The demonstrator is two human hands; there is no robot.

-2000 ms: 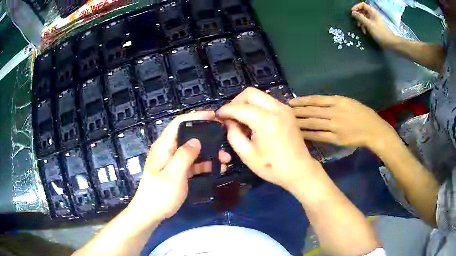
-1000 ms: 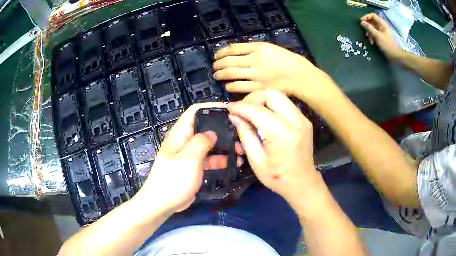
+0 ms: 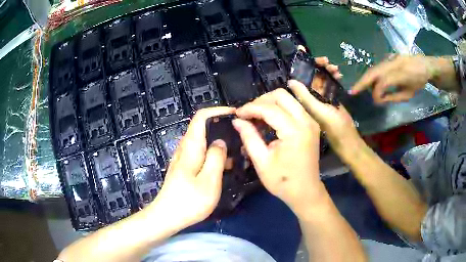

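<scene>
My left hand (image 3: 196, 171) holds a black phone housing (image 3: 223, 134) upright in front of me, thumb on its face and fingers behind it. My right hand (image 3: 278, 148) is at the housing's upper right corner, thumb and index finger nearly together there. Whether a tiny part is between those fingertips cannot be told. The black blister tray (image 3: 232, 77) lies beyond and to the left, most pockets filled with housings. One pocket in the top row and one in the middle row show plain black. My hands hide part of the bottom row.
At right, another person's hands hold a second phone housing (image 3: 312, 77) over the tray's right edge. Small whitish parts (image 3: 354, 53) lie scattered on the green mat (image 3: 327, 30). A crumpled clear plastic bag (image 3: 409, 28) lies at the upper right. Film and orange-red tape edge the mat at left.
The other person's hand has drawn back from the tray with a housing, leaving a middle-row pocket bare; their other hand has moved nearer. My hands stay at the same housing.
</scene>
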